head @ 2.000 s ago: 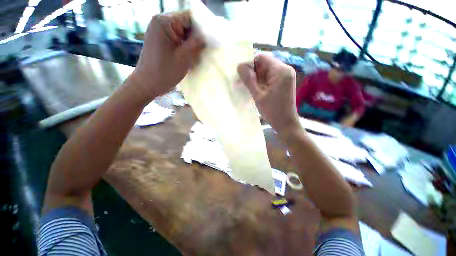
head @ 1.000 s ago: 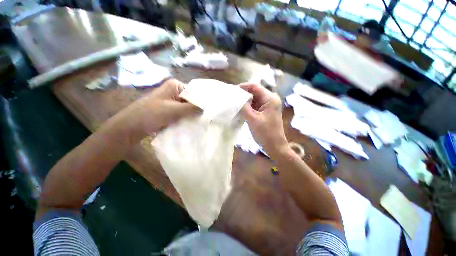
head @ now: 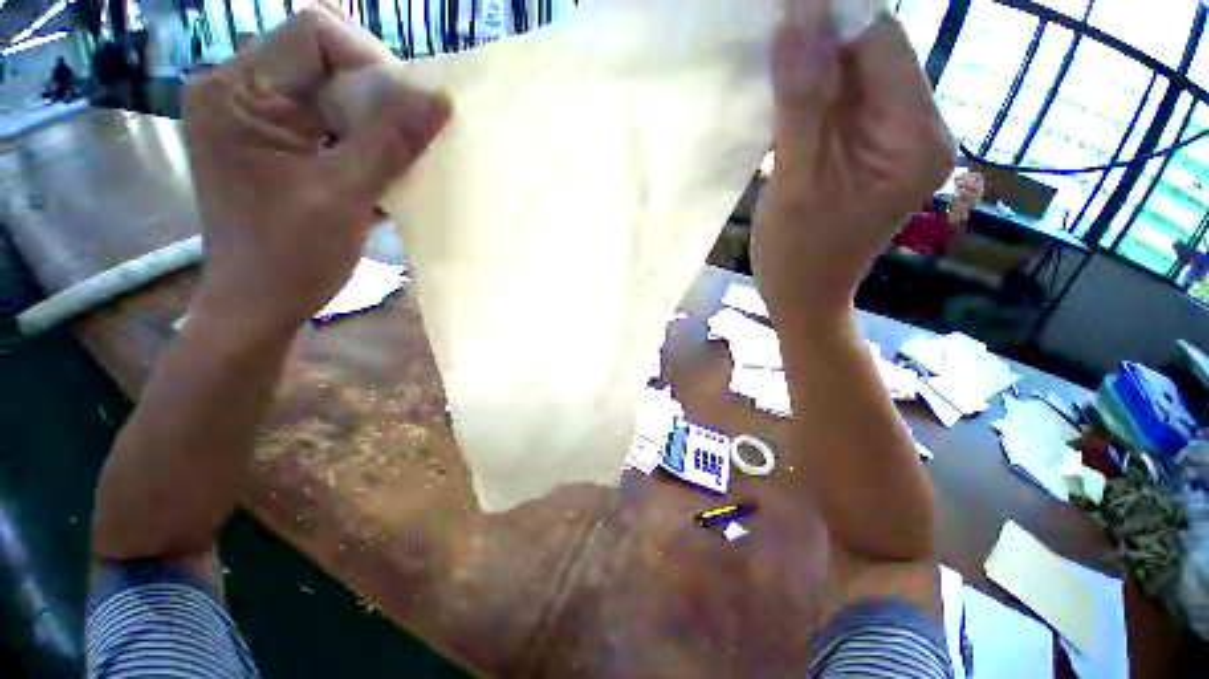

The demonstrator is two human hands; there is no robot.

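A cream fabric panel point(head: 557, 265) hangs stretched between my two raised hands, wide at the top and narrower at its lower end, above the brown table point(head: 557, 584). My left hand point(head: 298, 159) grips its upper left edge with a closed fist. My right hand point(head: 849, 159) grips its upper right edge, close to the top of the picture. The panel hides part of a white stack of cut pieces point(head: 650, 431) on the table.
A calculator point(head: 696, 454), a tape roll point(head: 753, 456) and a yellow-and-black cutter or pen point(head: 723, 513) lie right of centre. White piles point(head: 948, 371) and papers point(head: 1054, 584) lie at the right. A white roll point(head: 113, 283) lies at the left. A person in red point(head: 928, 232) is opposite.
Both hands have risen and moved apart, lifting the panel closer to the camera and spreading it. The view has tilted up; the calculator now shows.
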